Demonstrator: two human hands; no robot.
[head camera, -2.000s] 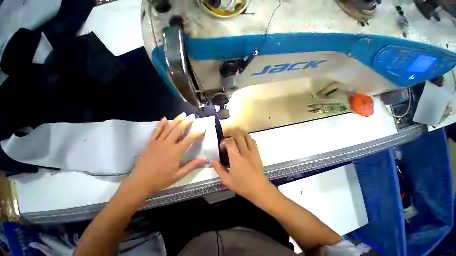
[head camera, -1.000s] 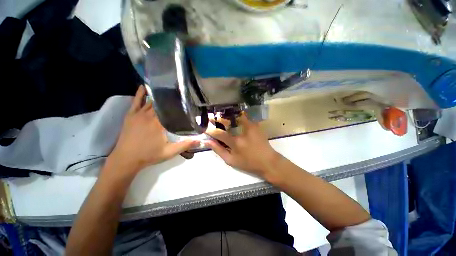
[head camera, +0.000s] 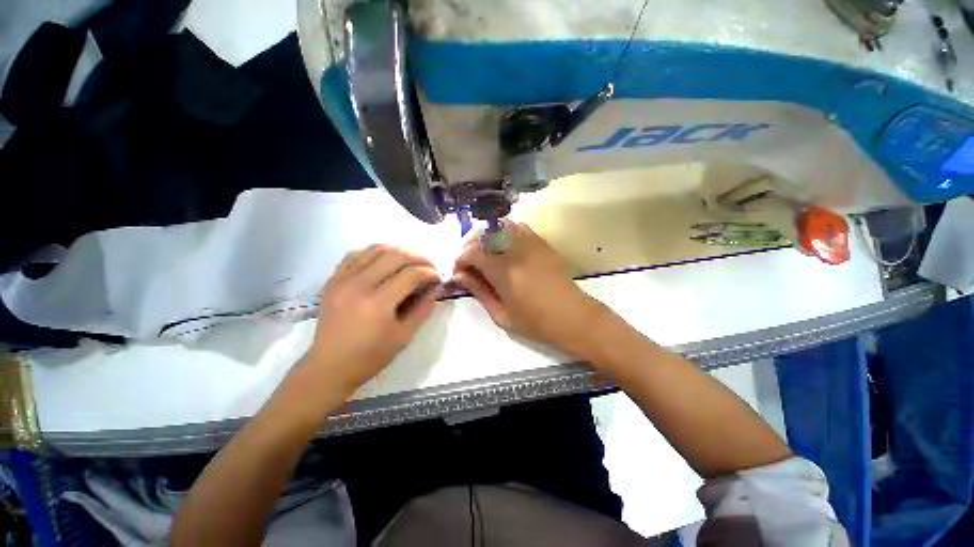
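Note:
A light garment panel (head camera: 240, 256) lies across the left of the table and runs under the lit needle area of the sewing machine (head camera: 662, 134). My left hand (head camera: 374, 305) has curled fingers on the panel's front edge, left of the presser foot (head camera: 493, 208). My right hand (head camera: 523, 280) is just in front of the presser foot, with thumb and fingers pinched at the same edge. The two hands' fingertips nearly meet there. A little dark material shows at the edge between them; its shape is unclear.
Black garment panels (head camera: 160, 150) heap at the back left. Small snips (head camera: 737, 233) and an orange item (head camera: 822, 235) lie on the machine bed at right. The table's grey edge strip (head camera: 513, 387) runs in front. Blue crates (head camera: 822, 427) stand at lower right.
The view first moved nearer the machine, then back. My left hand has shifted from flat on the panel to curled at its edge. My right hand has moved up close to the presser foot.

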